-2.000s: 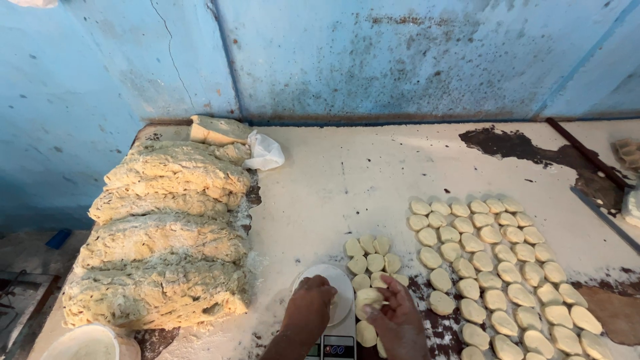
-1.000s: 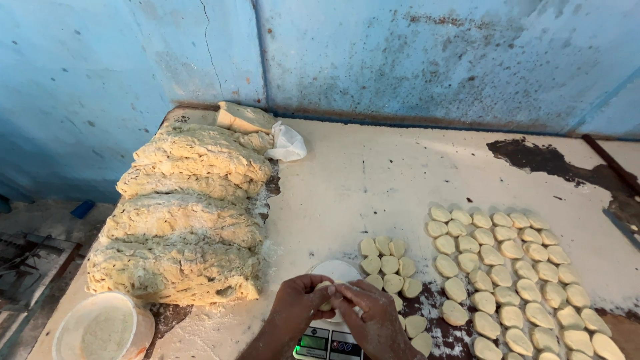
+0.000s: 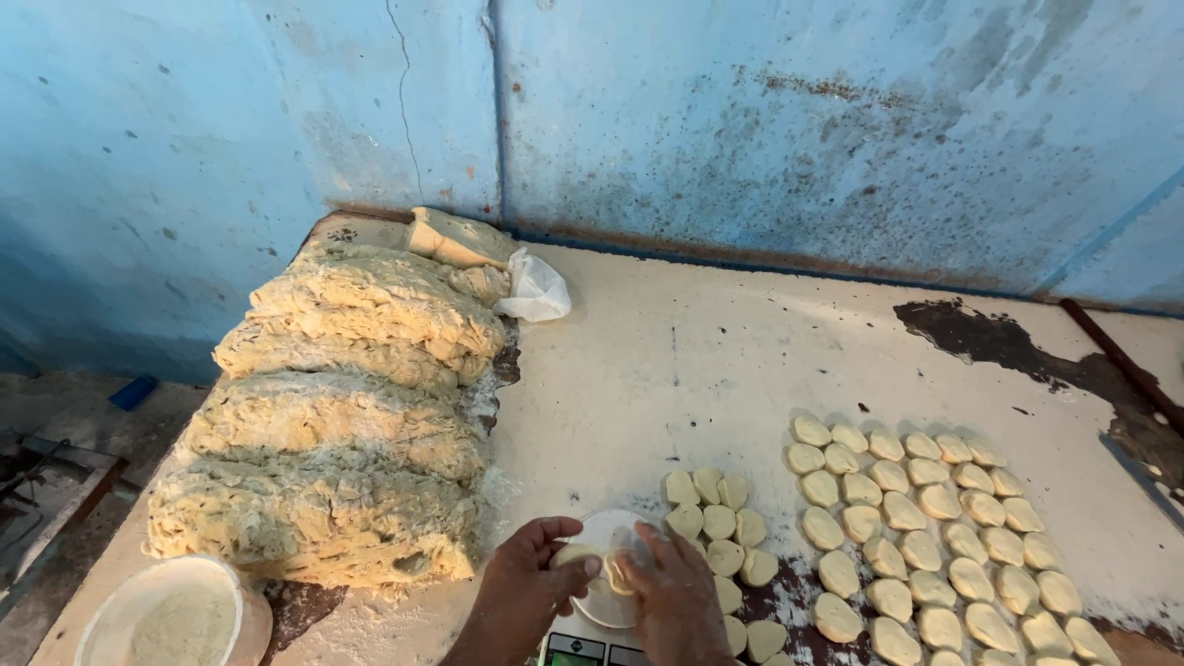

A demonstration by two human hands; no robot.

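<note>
My left hand [image 3: 532, 578] holds a small piece of pale dough [image 3: 575, 555] between thumb and fingers, over the left side of a round white plate [image 3: 606, 606]. On that plate, my right hand [image 3: 671, 583] has its fingers against another dough piece [image 3: 618, 575]; its grip is partly hidden. The plate rests on a digital kitchen scale [image 3: 592, 650], whose lit display shows at the bottom edge. Just right of my right hand lies a small group of dough pieces [image 3: 720, 523]. Farther right, many flattened dough pieces [image 3: 920, 550] lie in rows.
Large floury dough rolls [image 3: 324, 481] lie along the table's left side. A white tub of flour [image 3: 162, 620] stands at the lower left, and a crumpled white plastic bag [image 3: 536, 287] lies behind. A dark rod [image 3: 1124, 361] and a metal blade [image 3: 1142, 481] lie at right. A blue wall [image 3: 740, 139] borders the table.
One second ago both hands were together on dough above the scale; now they are slightly apart, each at a separate piece, with more of the plate showing.
</note>
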